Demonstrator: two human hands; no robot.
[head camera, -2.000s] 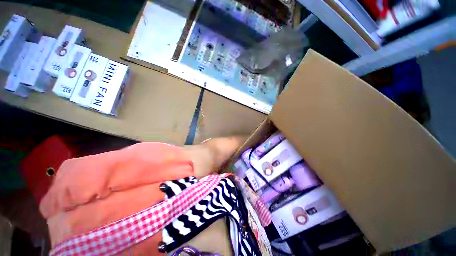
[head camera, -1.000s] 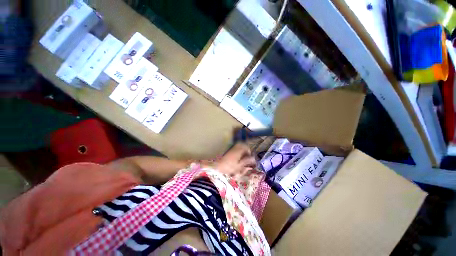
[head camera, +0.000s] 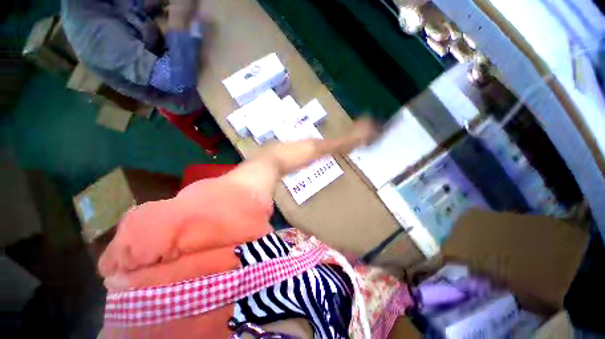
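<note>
My left hand (head camera: 366, 131) is stretched out over the bench beside the white retail boxes. It is blurred, and I cannot tell whether it holds anything. My right hand is not in view. A retail box with "MINI FAN" lettering (head camera: 314, 180) lies below my forearm. Several more white retail boxes, one of them at the far end (head camera: 255, 78), lie beyond it, partly covered by my arm. An open brown carton (head camera: 521, 255) at the lower right holds white boxes and a lilac fan (head camera: 441, 294), blurred and cut off by the edge.
A seated person in a grey sleeve (head camera: 116, 49) is at the upper left. Pale printed trays (head camera: 434, 192) lie by the cardboard-covered bench (head camera: 332, 222). Shiny round parts (head camera: 458, 46) line the shelf edge. A red stool (head camera: 209, 173) and cartons (head camera: 106, 202) are on the left.
My left hand has moved from beside the open carton out over the bench, near the retail boxes. The view has shifted, bringing the other person in and the carton lower right.
</note>
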